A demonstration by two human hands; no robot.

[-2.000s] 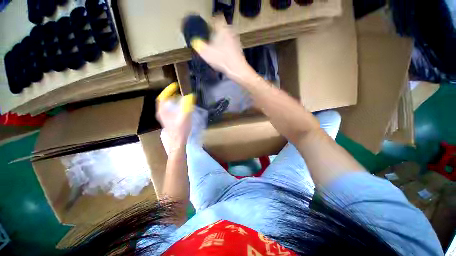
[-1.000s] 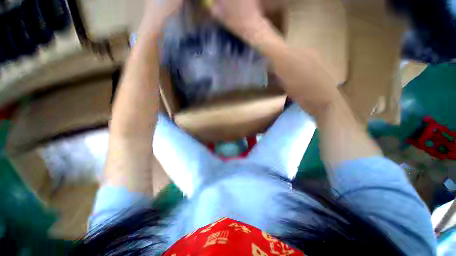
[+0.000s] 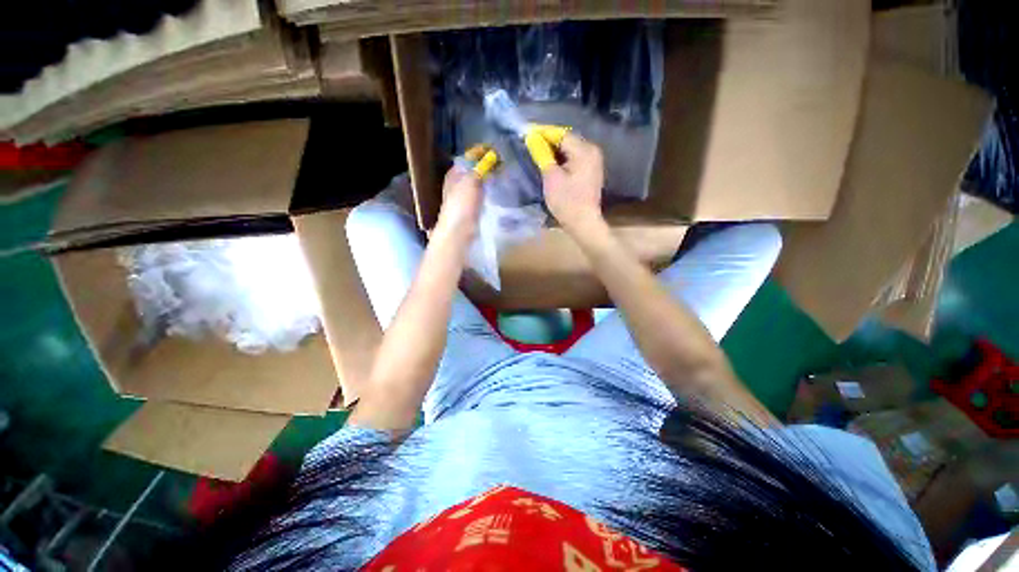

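Note:
Clear plastic bags hang crumpled between my hands over the open packing carton. My left hand, with yellow finger cots, grips the bags at their left side. My right hand, also with yellow cots, pinches the plastic film near its top right. Whether a sandal is inside the film cannot be told. Dark bagged goods line the far side of the carton, and a flat greyish panel lies beside them.
The bag carton at left holds loose white bags. Stacked cardboard stands at the far left, flattened cartons at right. A red stool and small cartons are on the green floor.
Both hands have come back from the far edge to over the packing carton and now hold plastic film. The dark sandal seen earlier in my right hand no longer shows there. The view has shifted.

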